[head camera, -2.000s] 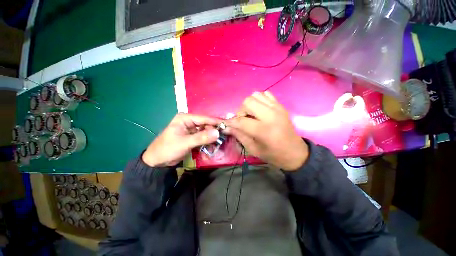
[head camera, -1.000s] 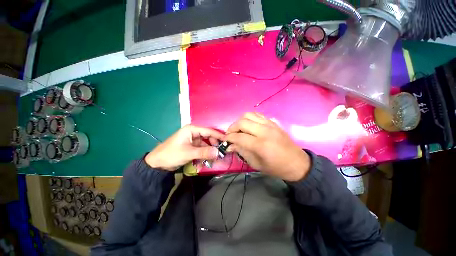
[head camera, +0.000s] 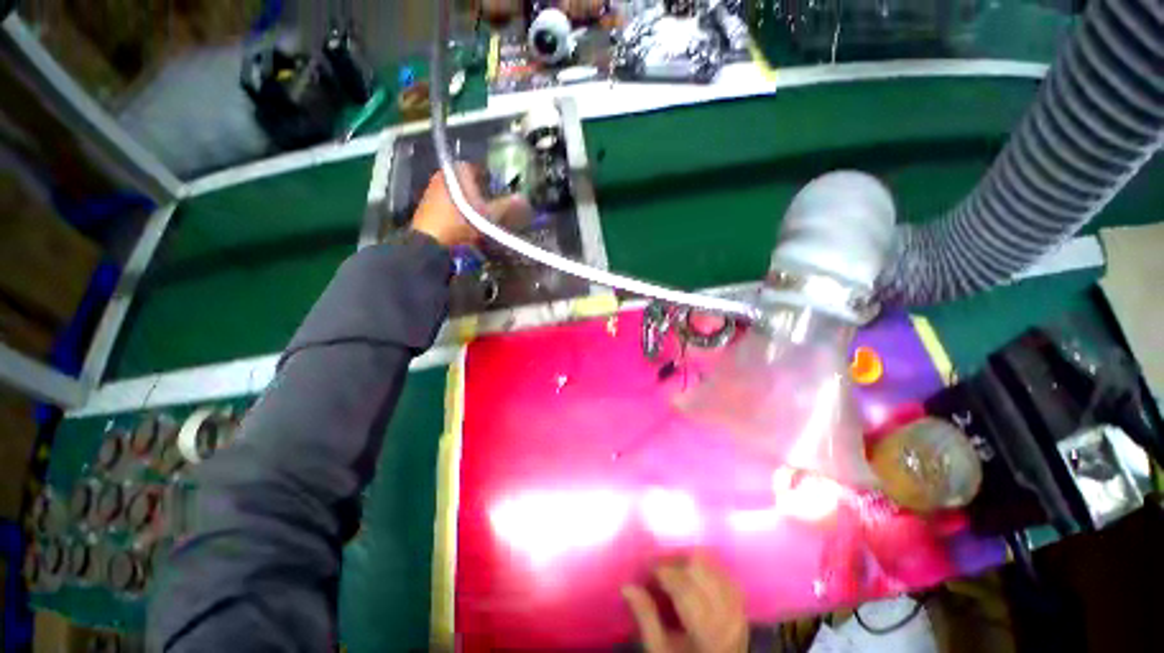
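Note:
My left hand (head camera: 466, 211) reaches far forward over the grey-framed tray (head camera: 590, 204). Its fingers are blurred among small parts, and whether it grips one cannot be told. My right hand (head camera: 689, 606) is low over the red sheet (head camera: 536, 434) at the bottom edge, blurred and cut off, with fingers apart and nothing visible in it. A round wound part (head camera: 706, 328) and a dark ring (head camera: 655, 329) lie at the sheet's far edge, partly seen near the funnel.
A clear funnel (head camera: 811, 396) on a grey ribbed hose (head camera: 1008, 191) hangs over the sheet's right side. A silver gooseneck arm (head camera: 562, 262) crosses the view. An amber pot (head camera: 929, 466) stands beside a black box (head camera: 1021, 421). Ring units (head camera: 134, 510) stand left, partly behind my sleeve.
The view has tilted forward. My left hand has left the small part at the sheet's near edge and reached to the tray. My right hand is apart from it, lower. The small part is no longer visible.

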